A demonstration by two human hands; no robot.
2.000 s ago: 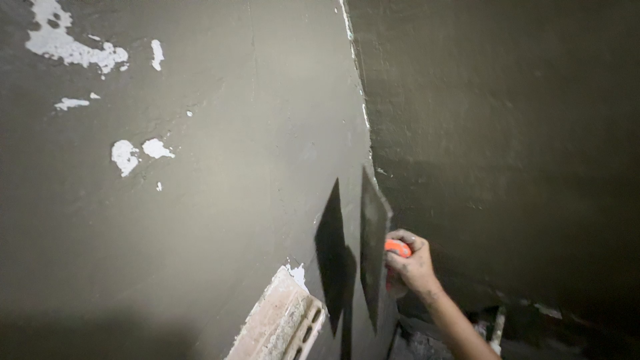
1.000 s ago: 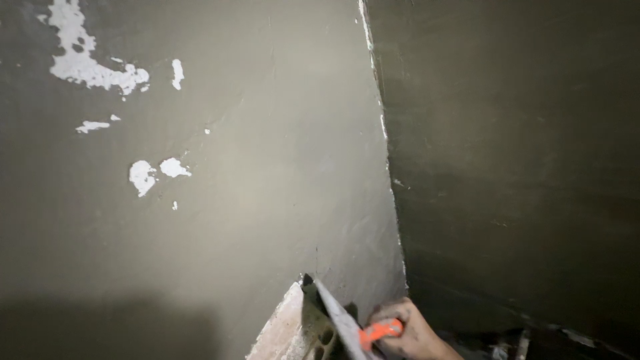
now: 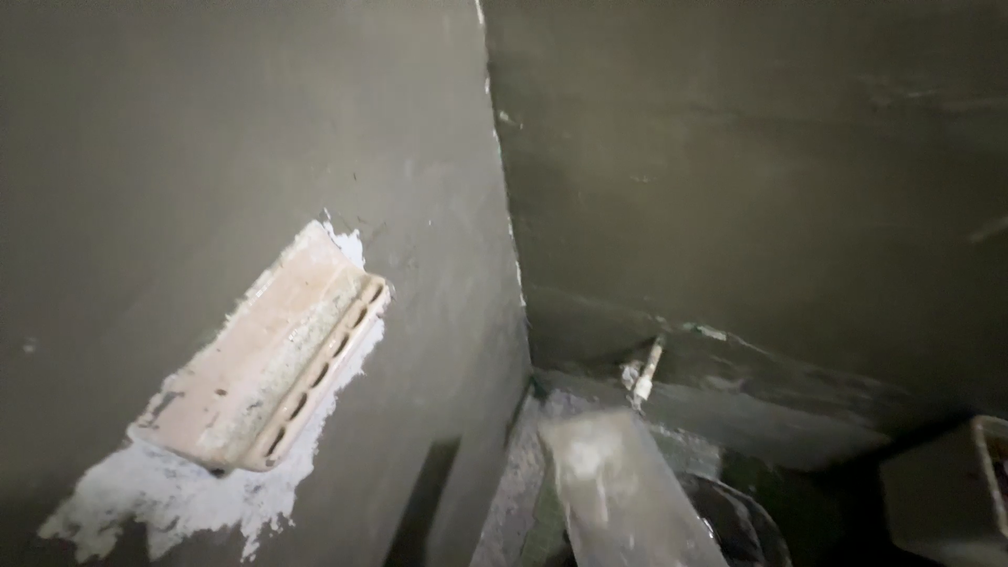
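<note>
Neither of my hands shows in the head view. A pinkish ledge with a row of slots along its edge (image 3: 276,346) juts from the left wall at a slant, with rough white patches on the wall around its lower end and right side. The wall's smooth grey coating (image 3: 409,197) meets a darker wall (image 3: 709,181) at a corner line with pale flecks. At the bottom centre a pale, flat, blurred blade or board (image 3: 622,488) reaches up into view; whether a hand holds it is hidden below the frame.
A short pale pipe or fitting (image 3: 650,368) sticks out low on the right wall. Behind the flat piece lies a dark round container (image 3: 744,520). A box-like object (image 3: 937,488) stands at the lower right edge.
The hand with the orange-handled trowel, earlier at the corner and then beside the ledge, has left the view. The view has shifted downward, showing the whole ledge.
</note>
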